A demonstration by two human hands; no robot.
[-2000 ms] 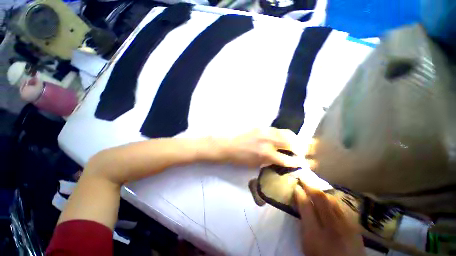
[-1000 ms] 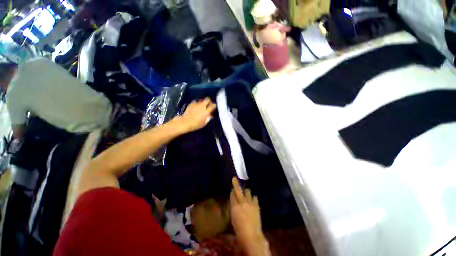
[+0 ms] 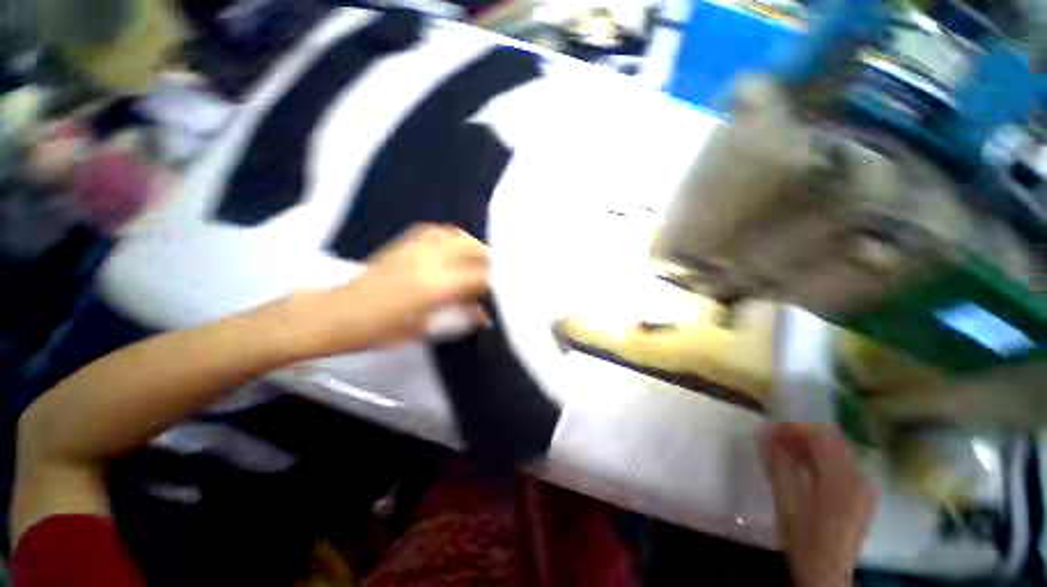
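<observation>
My left hand (image 3: 431, 284) is over the white table, its fingers closed on a curved black fabric piece (image 3: 499, 401). The piece runs beneath the hand, and its lower end reaches the table's front edge. A small white bit shows at the fingertips. My right hand (image 3: 817, 493) is blurred at the front right of the machine bed (image 3: 689, 338), fingers bent. A pale strip-like shape (image 3: 806, 361) lies just beyond its fingertips; blur hides whether it is held. The sewing machine head (image 3: 792, 212) is above the bed.
More curved black pieces lie on the white table (image 3: 620, 138), one at the far left (image 3: 276, 155) and one beside it (image 3: 408, 172). The green panel with a lit screen (image 3: 982, 327) is at right. A blue tray (image 3: 735, 57) stands behind. A blurred pink object (image 3: 113, 189) is at left.
The view has swung right, from the dark heap back to the table. My left hand has moved from the heap onto the table with a black piece. My right hand is now beside the machine bed.
</observation>
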